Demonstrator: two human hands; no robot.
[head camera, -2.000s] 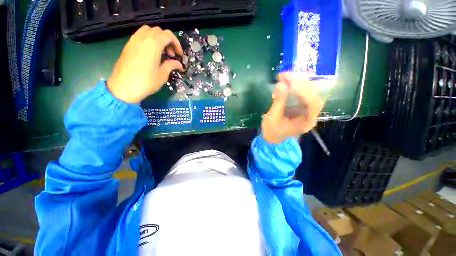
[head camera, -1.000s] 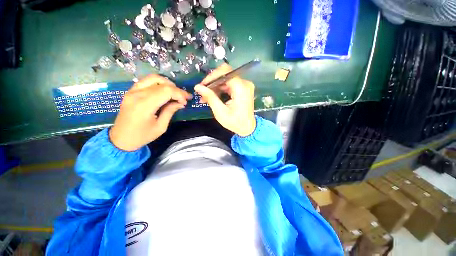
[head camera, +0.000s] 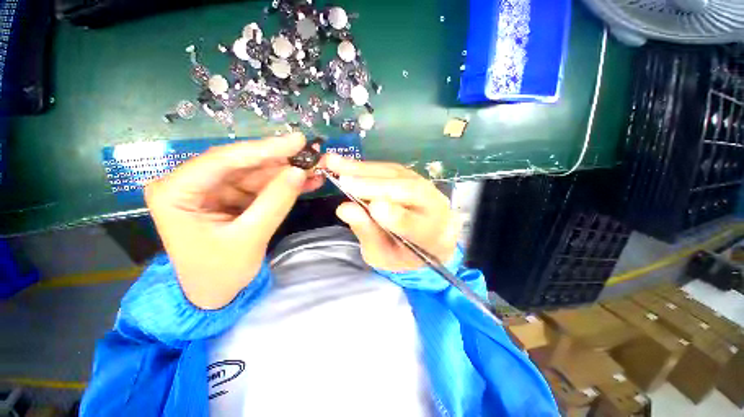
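My left hand (head camera: 232, 204) pinches a small black component (head camera: 306, 156) between thumb and fingers, near the bench's front edge. My right hand (head camera: 400, 213) holds long thin metal tweezers (head camera: 408, 247); their tip is at the component and the other end points down right past the wrist. A blue sheet (head camera: 135, 173) with rows of tiny white-outlined squares lies on the green mat, partly hidden behind my hands. A pile of loose dark and silver components (head camera: 281, 69) with round discs lies beyond my hands.
A blue bin (head camera: 556, 53) with tiny whitish pieces stands at the right back. A small tan square (head camera: 455, 127) lies on the mat (head camera: 408, 98). A white fan (head camera: 693, 12) is at top right. Black crates (head camera: 563, 244) and cardboard boxes (head camera: 653, 326) are right. A black tray edge shows at top left.
My right hand has come from beside the blue bin to my left hand. Both hands have since risen off the blue sheet, and the tweezers now point down right.
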